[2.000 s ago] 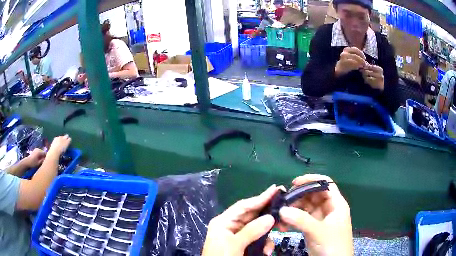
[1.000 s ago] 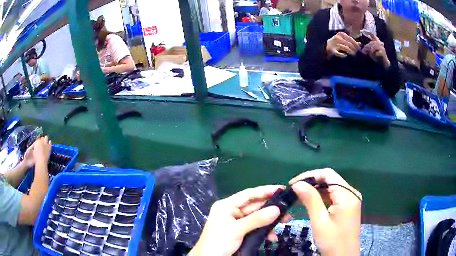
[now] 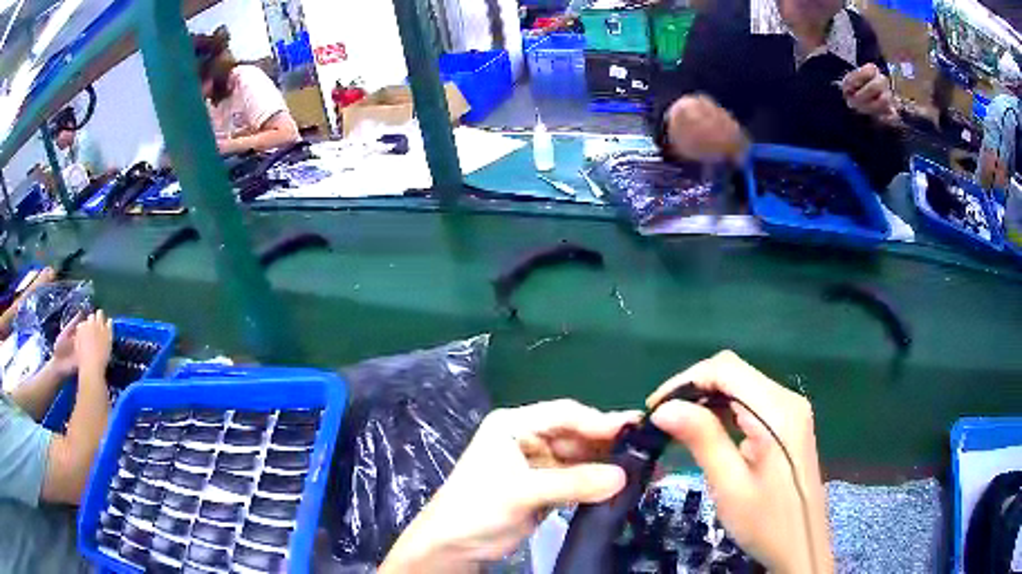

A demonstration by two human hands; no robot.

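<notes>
A black headband assembly (image 3: 605, 521) is held in both hands at the bottom centre. My left hand (image 3: 504, 482) grips the black band near its upper end, thumb and fingers around it. My right hand (image 3: 745, 460) pinches a small black part at the band's end between thumb and forefinger. A thin dark lead wire (image 3: 773, 432) loops from there over the back of my right hand. Many small black plastic clips (image 3: 678, 527) lie below, partly hidden by the hands. The exact joint between the parts is hidden by the fingertips.
A blue left-hand tray (image 3: 235, 392) holds rows of short black curved covers, beside a shiny plastic bag (image 3: 409, 437). A blue tray (image 3: 973, 437) stands right. Black bands (image 3: 549, 260) lie on the green conveyor (image 3: 684, 325). People work opposite and at left.
Both hands have stayed on the band, which now points more steeply downward. The wire now hangs over my right hand. The bands on the conveyor have shifted, and the person opposite has lowered one hand.
</notes>
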